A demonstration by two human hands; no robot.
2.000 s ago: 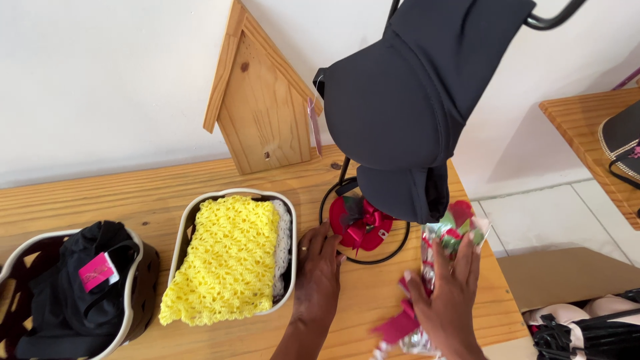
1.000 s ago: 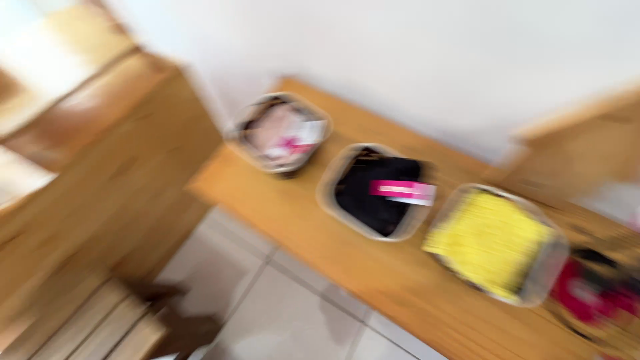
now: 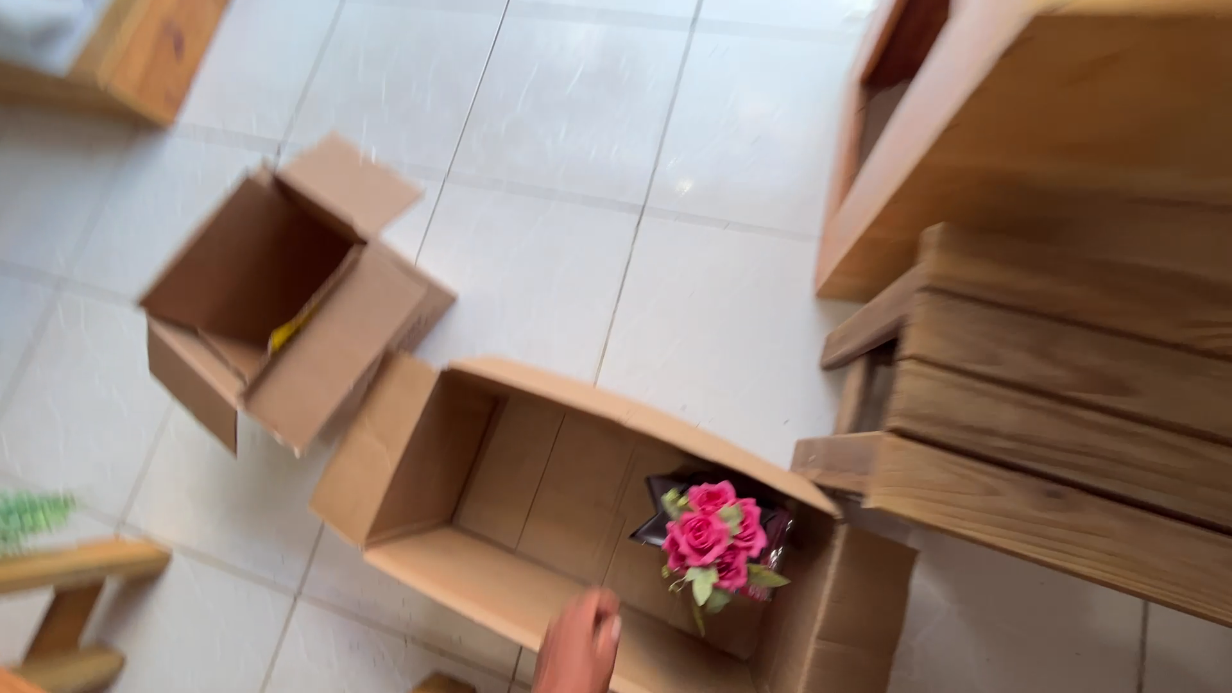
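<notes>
One hand shows, which looks like my left hand (image 3: pixel 577 643), at the bottom edge over the near wall of a long open cardboard box (image 3: pixel 452 568). Its fingers are curled, and blur hides whether they hold anything. Inside the box, at its right end, lies a bunch of pink artificial roses (image 3: pixel 707 539) with green leaves. Beneath and behind the roses is a dark, shiny item (image 3: pixel 656 520), mostly covered. The hand is left of and below the roses, not touching them. My right hand is out of view.
A second open cardboard box (image 3: pixel 279 279), with something yellow inside, stands on the tiled floor (image 3: pixel 539 260). A slatted wooden seat (image 3: pixel 1049 375) and a wooden furniture panel (image 3: pixel 1088 154) are at right. Wooden furniture (image 3: pixel 77 568) and green foliage (image 3: pixel 34 515) are at left.
The view has swung from the shelf with baskets to the floor and boxes. Both hands were at the shelf two seconds ago, by a red bow and shiny ribbon; now just one shows.
</notes>
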